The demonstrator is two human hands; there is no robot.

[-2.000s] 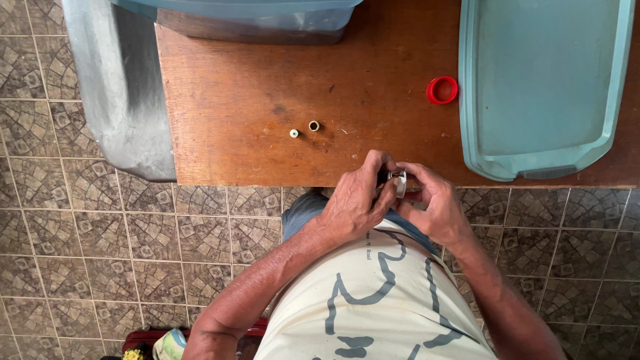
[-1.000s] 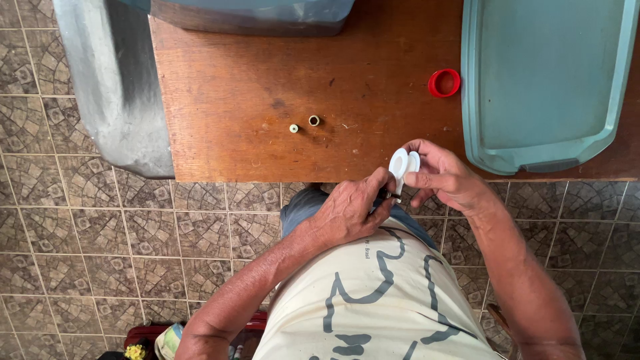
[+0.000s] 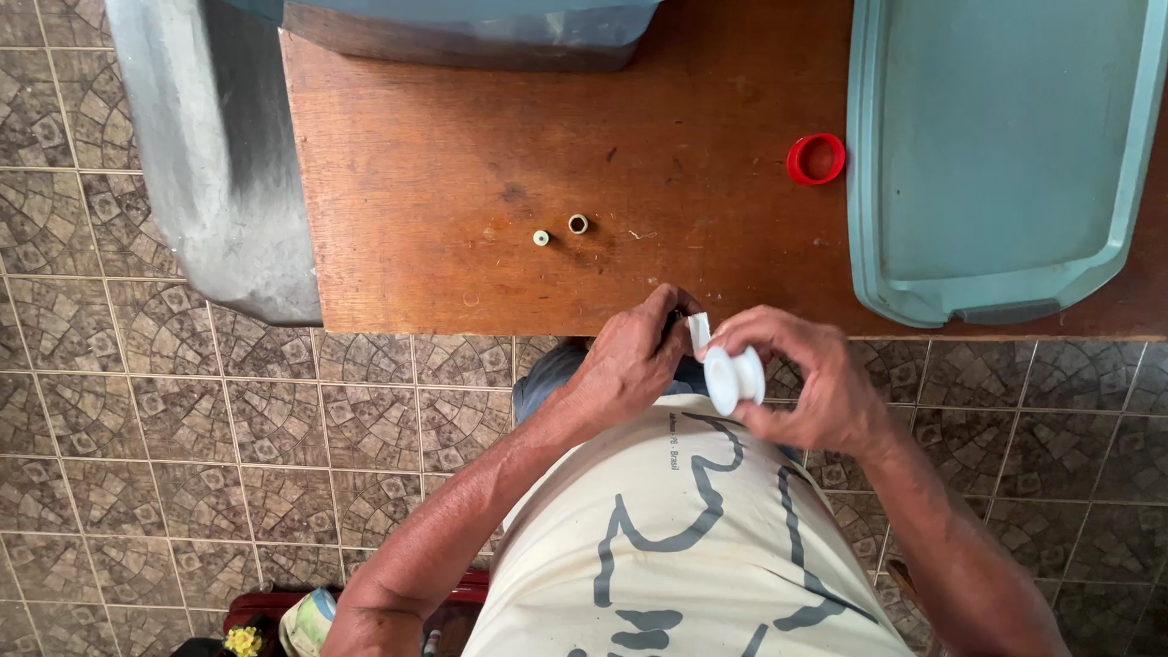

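My right hand [image 3: 812, 379] grips a white plastic spool [image 3: 735, 379] by its rims, just past the table's front edge. A short strip of white tape [image 3: 699, 332] shows between the spool and my left hand [image 3: 639, 351]. My left fingers are closed on a small dark part that they mostly hide, and the tape lies at it. On the wooden table [image 3: 438, 164], a small pale cylindrical piece [image 3: 541, 238] stands beside a ring-like fitting [image 3: 578, 224] with a dark hollow. A red plastic ring [image 3: 815, 159] lies to the right.
A light-blue plastic lid [image 3: 1004, 146] covers the table's right side. The base of a translucent blue bin [image 3: 474, 41] is at the back left. A grey plastic object [image 3: 219, 164] stands against the table's left edge. A red item [image 3: 465, 589] is low on the tiled floor.
The spool in my right hand has turned and come nearer to my body, away from my left hand. A strip of tape now shows between the hands. The small pieces on the table have not moved.
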